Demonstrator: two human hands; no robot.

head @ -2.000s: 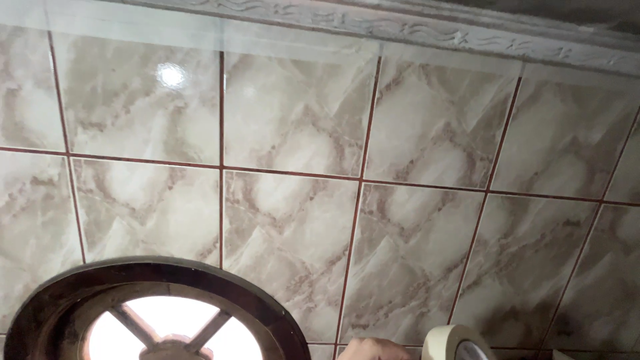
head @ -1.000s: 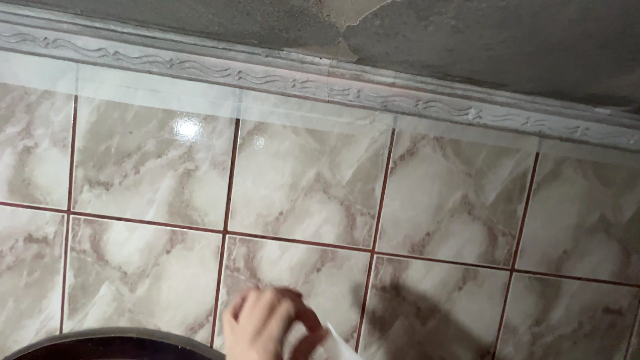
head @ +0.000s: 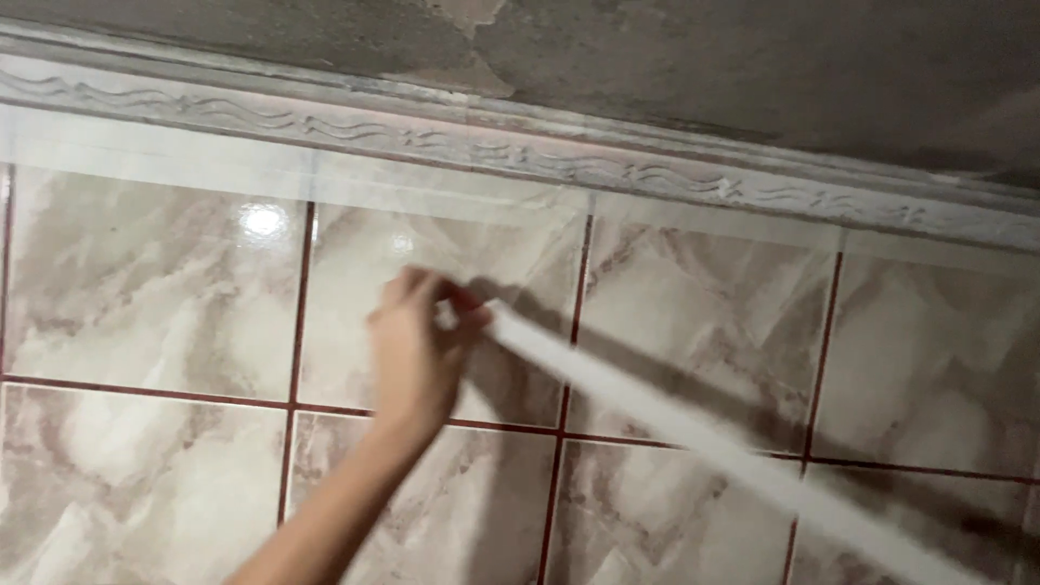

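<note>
My left hand (head: pixel 422 341) is raised before the tiled wall, its thumb and fingertips pinching the end of a strip of white tape (head: pixel 650 398). From those fingertips the tape runs taut, down to the lower right, and leaves the frame at the bottom right corner. The hand and the tape cast shadows on the marbled wall tiles (head: pixel 146 284). The tape's other end and its roll are hidden beyond the frame. My right hand is out of view.
Above the tiles runs a white moulded border (head: pixel 366 134) with a wavy relief. Over it lies a dark grey, rough surface (head: pixel 691 73) with a lighter worn patch (head: pixel 479 49). Reddish-brown grout lines separate the tiles, and a light reflects off one of them.
My left hand has risen toward the border, and a long length of tape now stretches from it. The tape roll and round window seen two seconds ago are out of view; the view has shifted upward.
</note>
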